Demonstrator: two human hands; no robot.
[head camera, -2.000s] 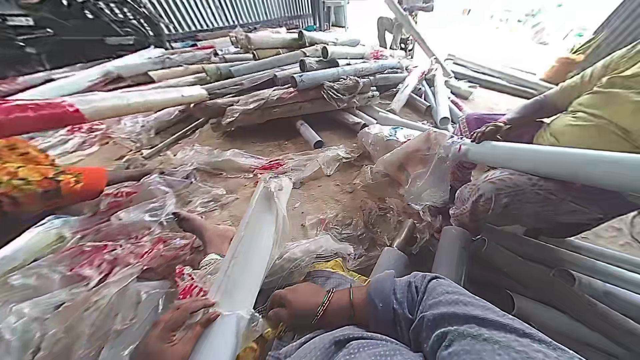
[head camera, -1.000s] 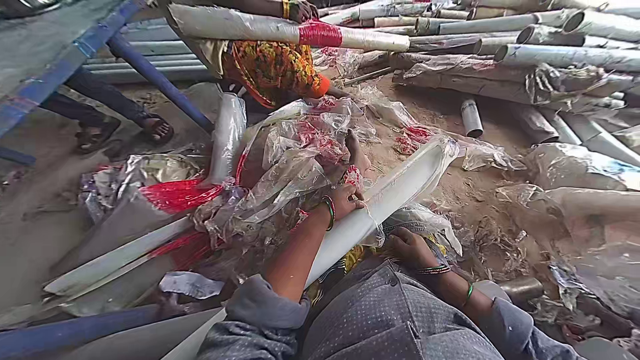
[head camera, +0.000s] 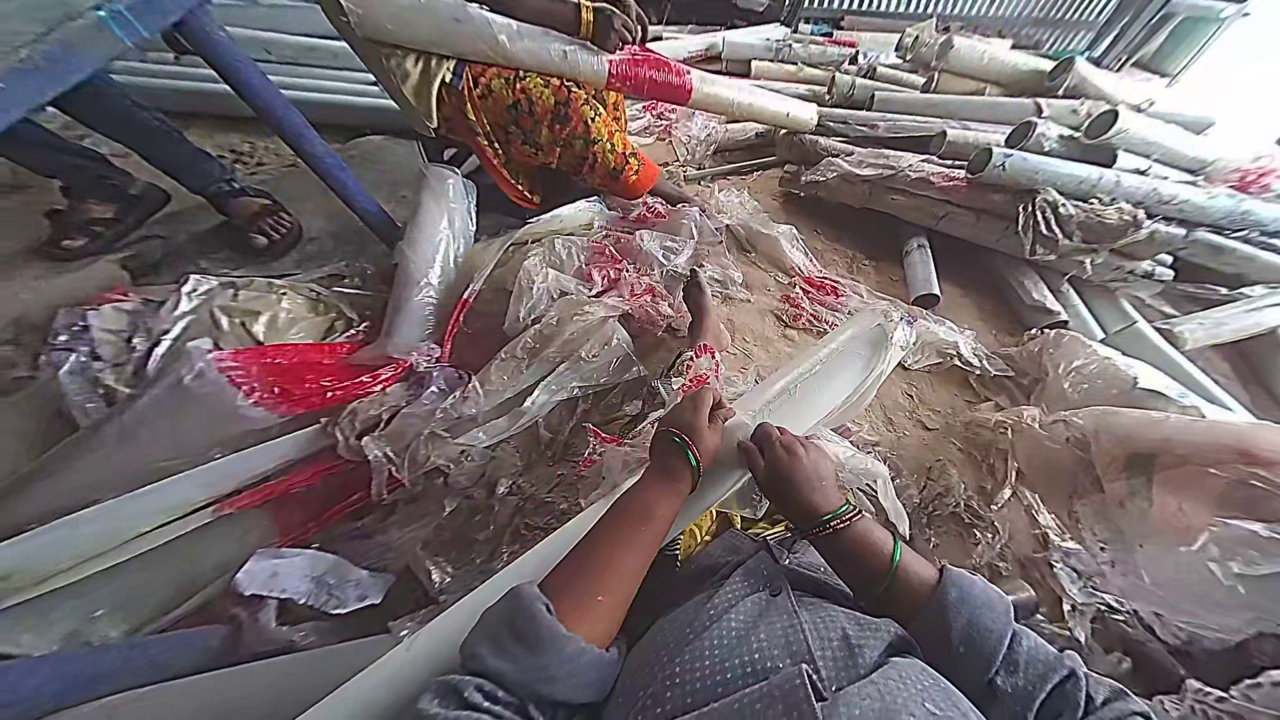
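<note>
A long whitish pipe (head camera: 570, 560) lies slantwise across my lap, its far end wrapped in clear plastic film (head camera: 850, 370). My left hand (head camera: 692, 425) is closed at the pipe's upper side, with a bunch of clear and red plastic film (head camera: 703, 368) sticking up from its fingers. On the other side of the pipe, my right hand (head camera: 793, 470) rests with curled fingers against the film-covered surface; whether it pinches the film is hard to tell. Loose film (head camera: 872, 480) hangs just beyond my right hand. A bare foot (head camera: 703, 310) shows past my left hand.
Crumpled clear and red film (head camera: 620, 270) covers the ground ahead. A person (head camera: 550, 120) at the top holds another wrapped pipe (head camera: 480, 50). Stacked pipes (head camera: 1100, 180) fill the upper right. A blue metal leg (head camera: 290, 120) and another person's sandalled feet (head camera: 260, 215) are at left.
The view has swung left since the first frame. My left hand has moved up along the pipe since then. My right hand has come from beside the pipe onto it, close to my left hand.
</note>
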